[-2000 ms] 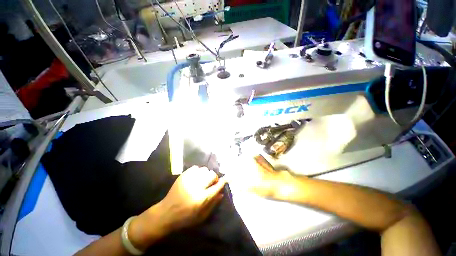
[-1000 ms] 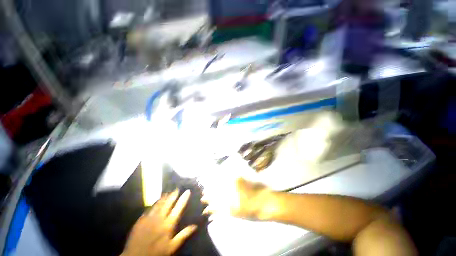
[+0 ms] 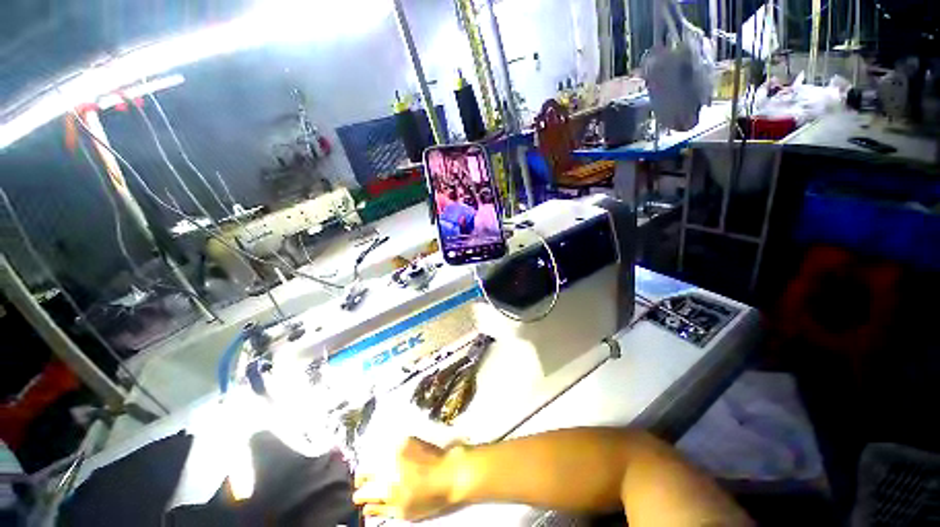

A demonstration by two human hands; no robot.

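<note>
The black cloth [image 3: 278, 482] lies at the lower left, partly cut off by the lower edge, and reaches to the needle area. The white sewing machine head [image 3: 557, 381] has a blue stripe and "JACK" lettering. Strong lamp glare hides the needle and presser foot. My right hand [image 3: 407, 479] rests at the cloth's right edge with bent fingers; glare and the angle hide whether it grips anything. My left hand is not in view. A brassy and dark cluster of tools [image 3: 451, 383] lies against the machine head.
A lit smartphone [image 3: 467, 204] stands upright above the head with a white cable. A tray of small metal parts [image 3: 693, 317] is at the table's right end. Dark thread spools [image 3: 469, 109] stand behind. A white plastic bag or cloth [image 3: 758, 427] is below at the right.
The view has swung up and to the right, showing the smartphone and the workshop behind. My left hand has left the picture. My right hand remains by the cloth's edge near the needle area.
</note>
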